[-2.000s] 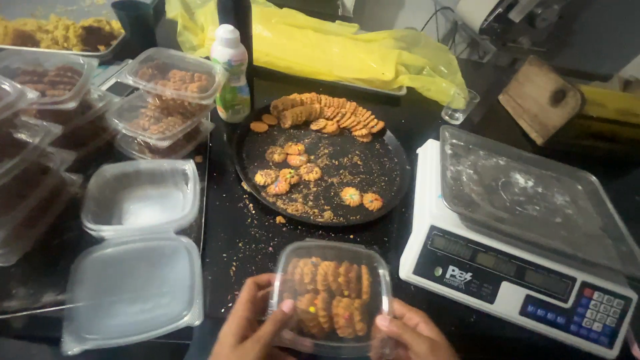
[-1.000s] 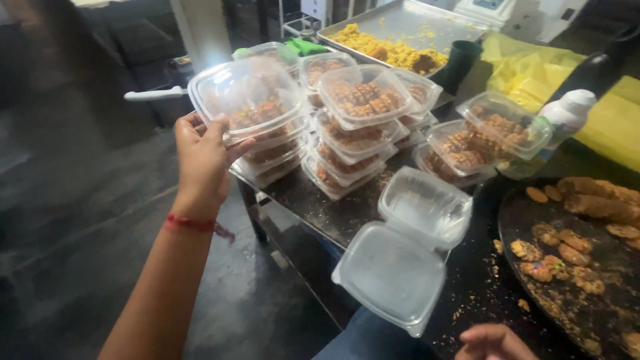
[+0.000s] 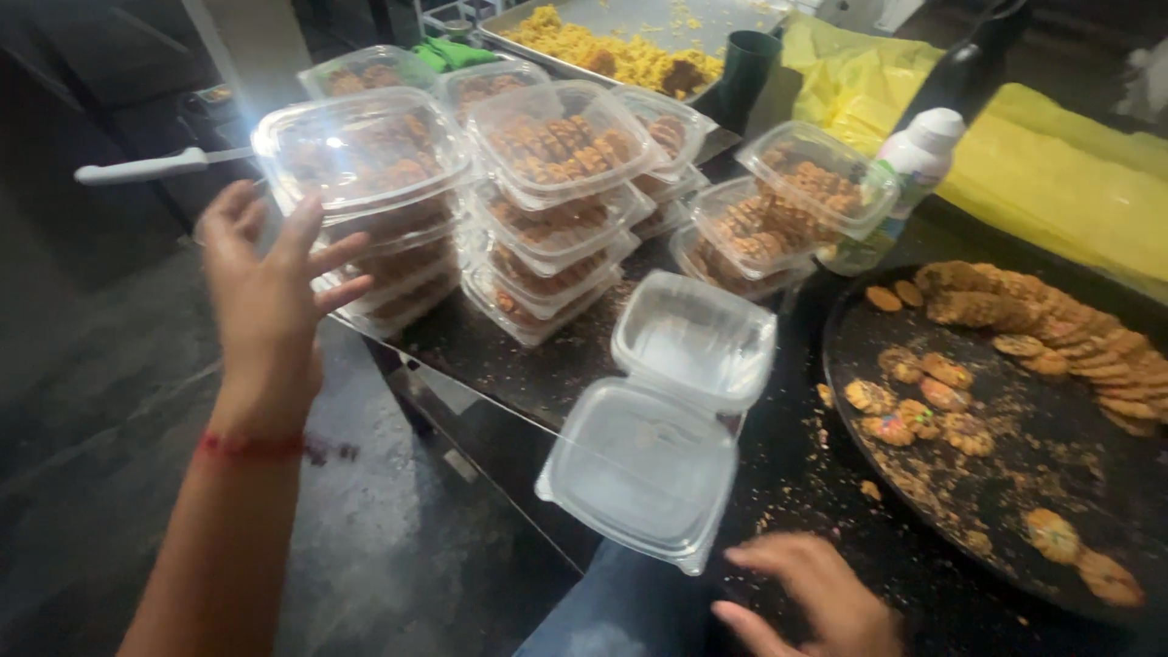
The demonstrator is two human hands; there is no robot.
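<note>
My left hand (image 3: 269, 283), fingers spread and holding nothing, is beside the front left stack of clear plastic clamshell containers (image 3: 365, 155) filled with cookies. Another filled stack (image 3: 561, 146) rises just right of it. My right hand (image 3: 808, 593), blurred and empty with its fingers apart, is low in the view, near the table's front edge. Between the hands lies an empty clamshell container (image 3: 698, 338), its lid (image 3: 643, 465) folded out toward me. On the right, a round black tray (image 3: 995, 484) carries overlapping rows of cookies, several loose decorated cookies (image 3: 944, 392) and crumbs.
A white-handled knife (image 3: 146, 169) juts past the table's left edge. A shorter container stack (image 3: 757, 219) stands beside a white-capped bottle (image 3: 912, 164). Behind are a metal tray (image 3: 766, 18) of yellow crumbly food, a dark cup (image 3: 748, 68) and yellow plastic sheeting (image 3: 1049, 164).
The filled container held in both hands two seconds ago went left in my left hand and now sits atop the front left stack, released. The view has swung left.
</note>
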